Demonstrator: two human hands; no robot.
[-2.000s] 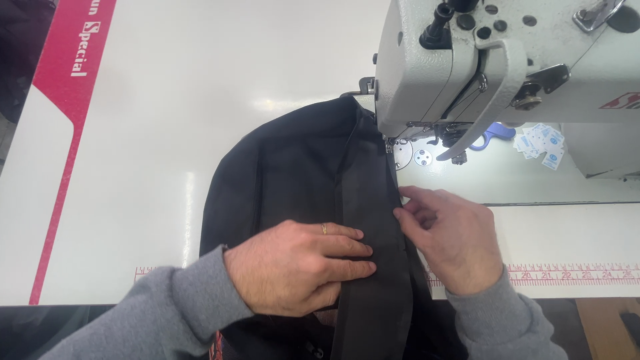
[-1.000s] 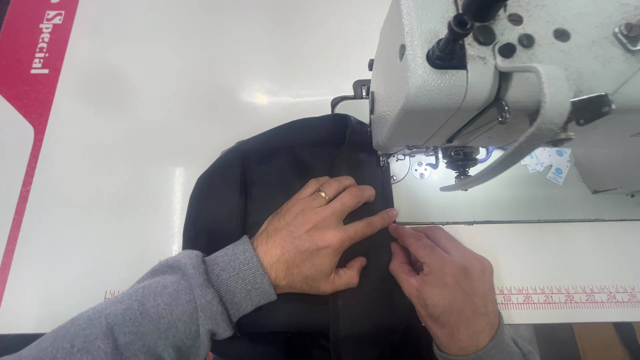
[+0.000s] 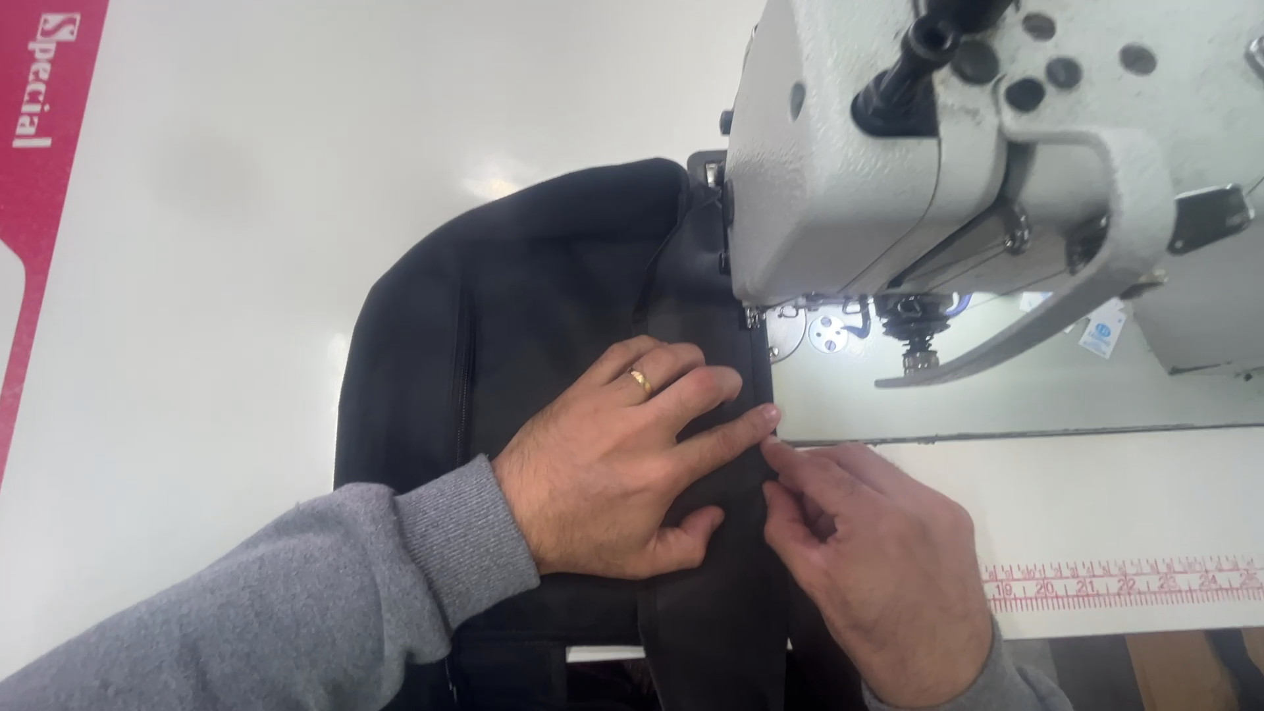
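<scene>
Black fabric, a sewn piece with a zipper on its left part, lies on the table with its right edge at the presser foot of a sewing machine. My left hand, a ring on one finger, rests palm down on the fabric, fingers spread, index fingertip near the right edge. Just below that fingertip, my right hand pinches the fabric's edge between thumb and index finger. The needle is hidden by the machine head.
Right of the fabric are the needle plate and a knee-shaped white guard arm. Small printed labels lie under the machine. A red-printed ruler scale runs along the table's front edge. A red printed band crosses the table at far left.
My left hand has moved up and toward the fabric's right edge, its fingers spreading. My right hand has gone from a spot beside the edge to pinching it lower down. The view has moved closer.
</scene>
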